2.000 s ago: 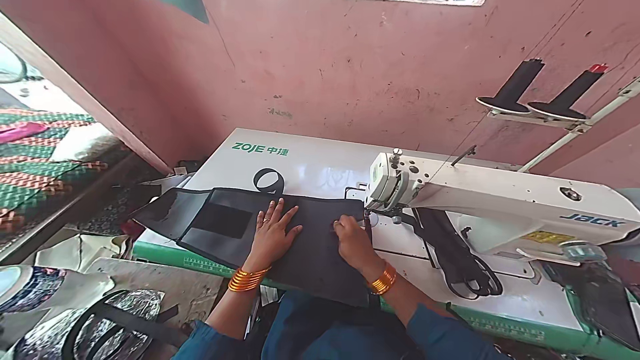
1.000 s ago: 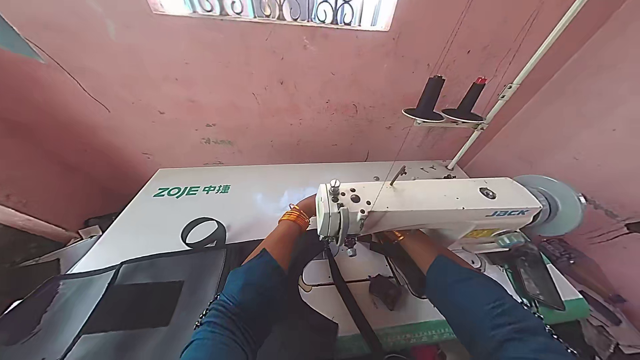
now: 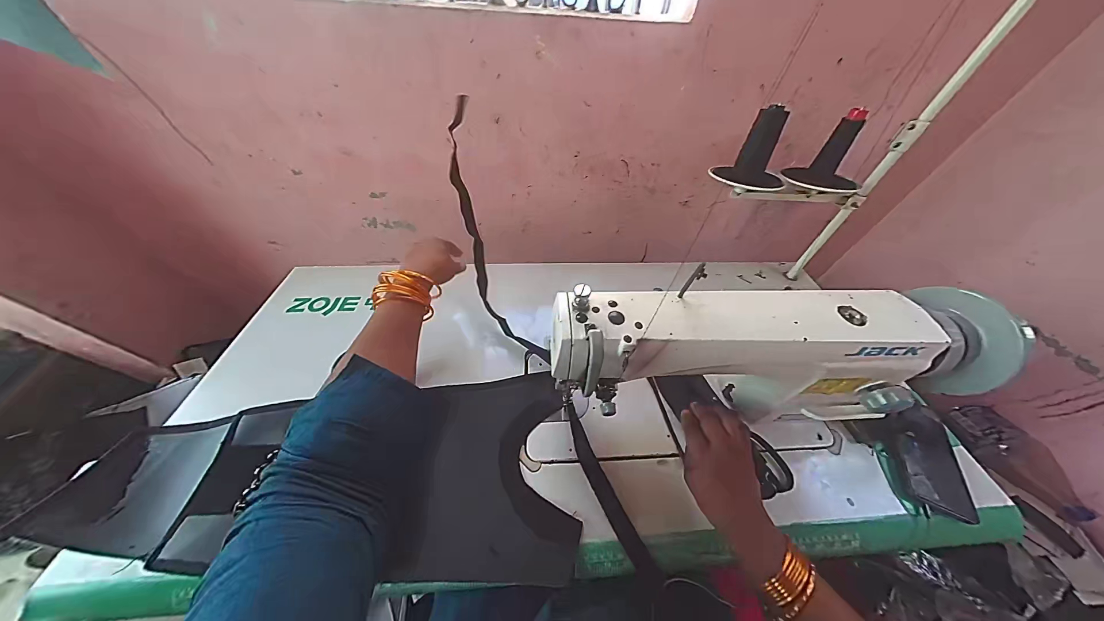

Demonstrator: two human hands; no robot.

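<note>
My left hand (image 3: pixel 434 259) is raised over the back of the white sewing table, its fingers curled and nothing seen in them. Just right of it, a narrow black strip (image 3: pixel 470 220) stands up in the air, its lower end running behind the sewing machine head (image 3: pixel 595 345). Black flat panels (image 3: pixel 466 483) lie under my left forearm, with a curved cut edge near the needle. A black band (image 3: pixel 599 492) runs from the needle area over the front edge. Beneath the machine arm, my right hand (image 3: pixel 714 457) touches black material (image 3: pixel 690 392); its grip is unclear.
Two black thread cones (image 3: pixel 763 142) stand on a rack at the back right. The handwheel (image 3: pixel 975 341) is at the machine's right end. A dark flat object (image 3: pixel 931 466) lies at the table's right, and a pink wall (image 3: pixel 302 129) rises behind.
My left hand has come out from behind the machine head to the back left, and the narrow strip now rises beside it. My right hand has come forward from behind the machine arm.
</note>
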